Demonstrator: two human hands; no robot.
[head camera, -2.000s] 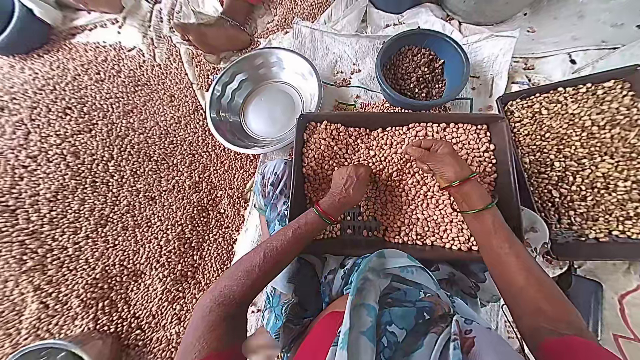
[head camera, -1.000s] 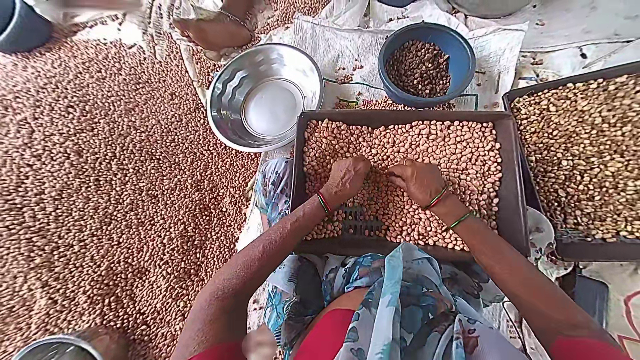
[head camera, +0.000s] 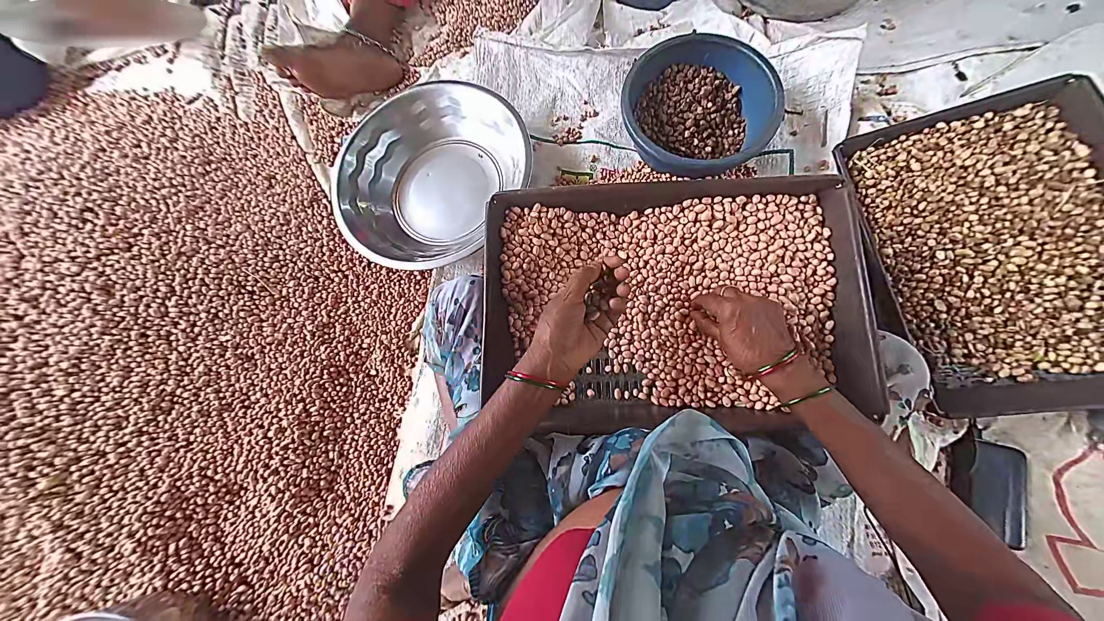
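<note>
A dark plastic tray (head camera: 862, 302) with a slotted bottom lies before me, spread with pinkish shelled nuts (head camera: 733, 233) that look like peanuts. Over its left half my left hand (head camera: 580, 315) is turned palm up, fingers curled around several dark nuts (head camera: 601, 293). My right hand (head camera: 746, 328) is low over the nuts right of the middle, thumb and fingertips close together; whether a nut is between them cannot be told. Bare slots (head camera: 604, 379) show near the tray's front edge, beside my left wrist. Behind the tray stands a blue bowl (head camera: 768, 95) of dark nuts.
A shiny steel basin (head camera: 345, 185) stands at the tray's back left corner. To the right, a second dark tray (head camera: 966, 401) holds yellowish-brown nuts. A large heap of nuts (head camera: 190, 345) covers the floor at left. Another person's foot (head camera: 336, 69) rests near the basin.
My hands were close together over the tray's middle one second ago and are now apart. The left has turned palm up, showing dark nuts in it.
</note>
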